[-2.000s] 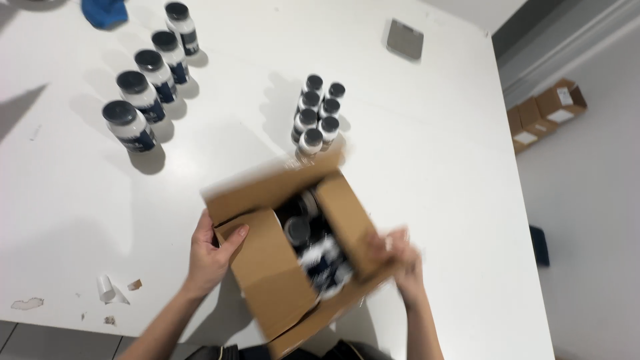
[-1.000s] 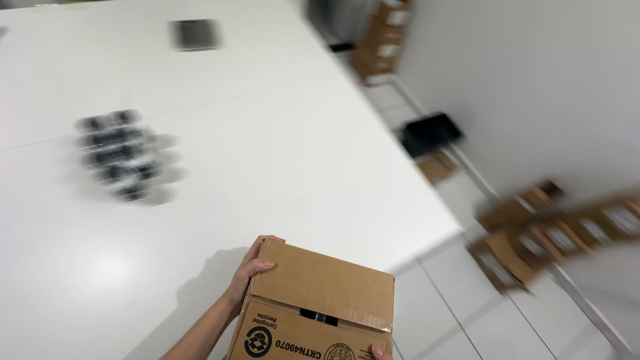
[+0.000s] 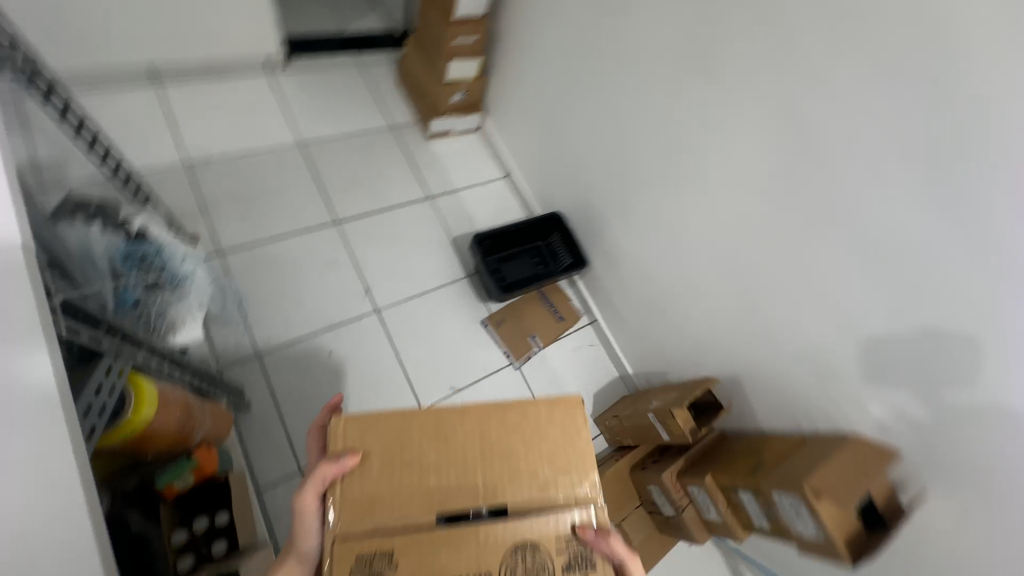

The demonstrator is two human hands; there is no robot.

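Note:
A cardboard box (image 3: 464,464) with its top flaps folded down is held between both hands at the bottom centre, over the tiled floor. My left hand (image 3: 312,492) grips its left side, the thumb lying on the top flap. On the right edge, my right hand (image 3: 612,550) holds the box near the front, mostly cut off by the frame. A narrow dark gap shows between the flaps; the contents are hidden. Printed marks are on the front flap.
Several cardboard boxes (image 3: 720,488) stand along the wall at lower right, with another stack (image 3: 448,72) at the top. A black plastic bin (image 3: 528,256) and a flat cardboard piece (image 3: 534,320) lie by the wall. At left are the white table's edge (image 3: 32,384) and metal shelving (image 3: 88,132) with plastic bags.
The box, open with bottles inside two seconds ago, has its flaps folded down. The view has swung from the table to the floor and wall, with the box carried along in both hands.

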